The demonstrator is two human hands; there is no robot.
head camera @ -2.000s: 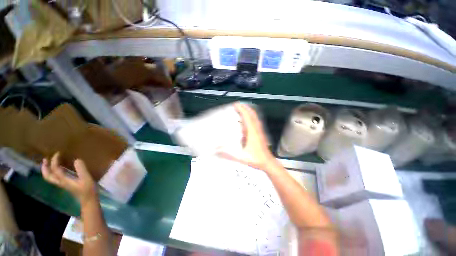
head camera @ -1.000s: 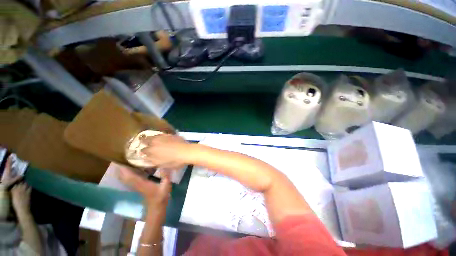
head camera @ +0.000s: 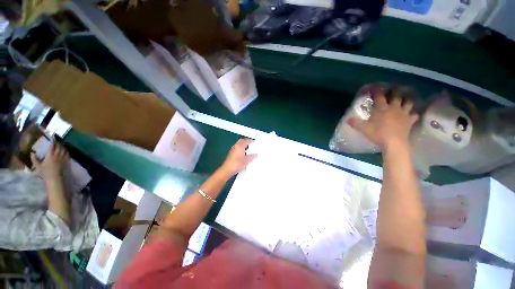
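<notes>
My right hand (head camera: 389, 118) lies with spread fingers on the nearest bagged cream appliance unit (head camera: 358, 127) on the green belt; the hand covers much of its top. My left hand (head camera: 240, 158) is at the top left corner of the white leaflet stack (head camera: 282, 186), its fingers on or around the paper edge; how firmly it grips is unclear. Another bagged unit (head camera: 446, 132) with dark round holes on its end face stands just right of my right hand. Several leaflets with fine print lie loosely at the stack's lower right.
An open retail box (head camera: 180, 141) with tall brown flaps stands on the belt at left. More open boxes (head camera: 237, 87) stand behind the post. White retail boxes (head camera: 452, 214) are stacked at right. Bagged black bundles (head camera: 308, 20) lie at the back. Another person (head camera: 48, 197) works at far left.
My right hand has left the open box at left and moved right onto a bagged unit. My left hand has moved from the box to the leaflet stack. The view has shifted.
</notes>
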